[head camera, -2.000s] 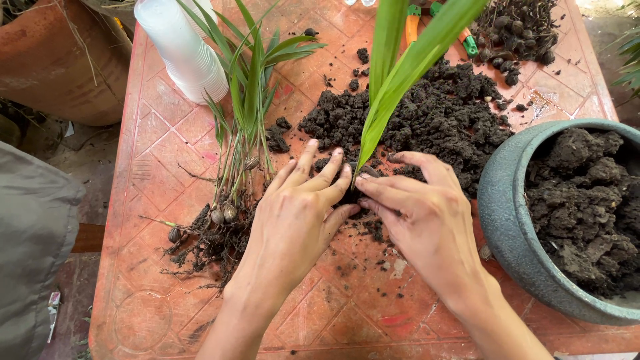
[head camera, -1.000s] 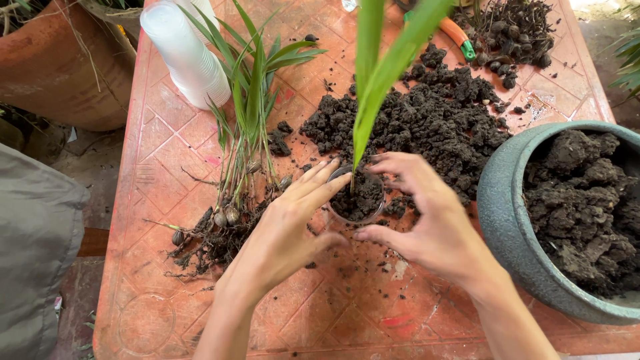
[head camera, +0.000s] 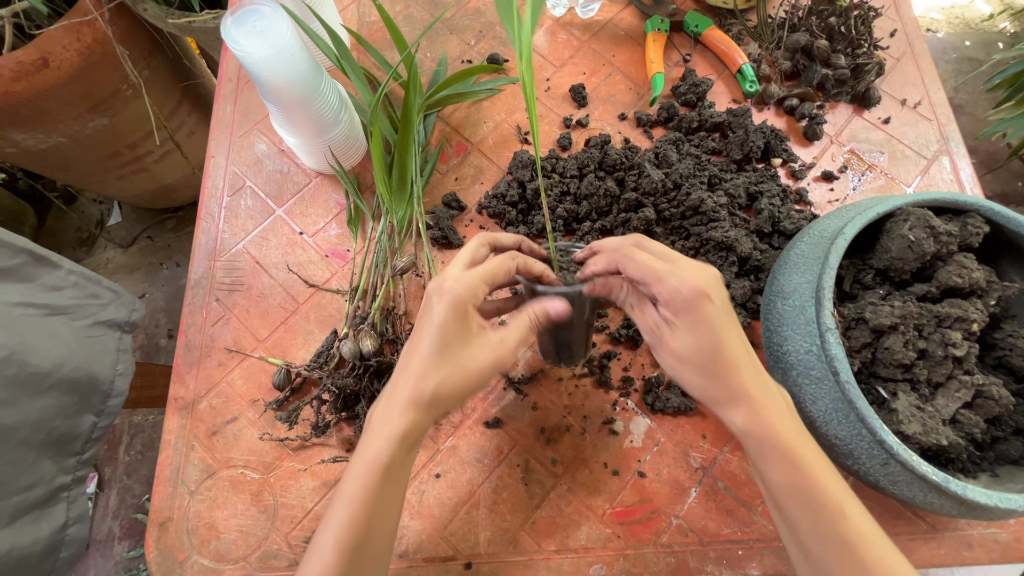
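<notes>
A clear plastic cup (head camera: 566, 332) filled with dark soil is tilted between my two hands, and one green seedling (head camera: 530, 96) stands up out of it. My left hand (head camera: 480, 320) grips the cup's left side, thumb across the front. On the right side of the rim, the fingers of my right hand (head camera: 656, 296) hold it too. Behind the cup spreads a heap of dark, crumbly soil (head camera: 648, 192). Left of my left hand lies a bunch of seedlings (head camera: 392, 176) with bare roots and seeds attached.
Stacked clear plastic cups (head camera: 300, 96) lie at the upper left of the red table (head camera: 240, 400). Pruning shears (head camera: 696, 48) with orange and green handles and a clump of seeds with roots (head camera: 824, 56) are at the back. A grey-green pot (head camera: 808, 344) of soil stands right.
The cup with the seedling, upright between my hands a second ago, is now tilted and gripped by both. The seedling's leaves no longer spread toward the camera but point away to the back.
</notes>
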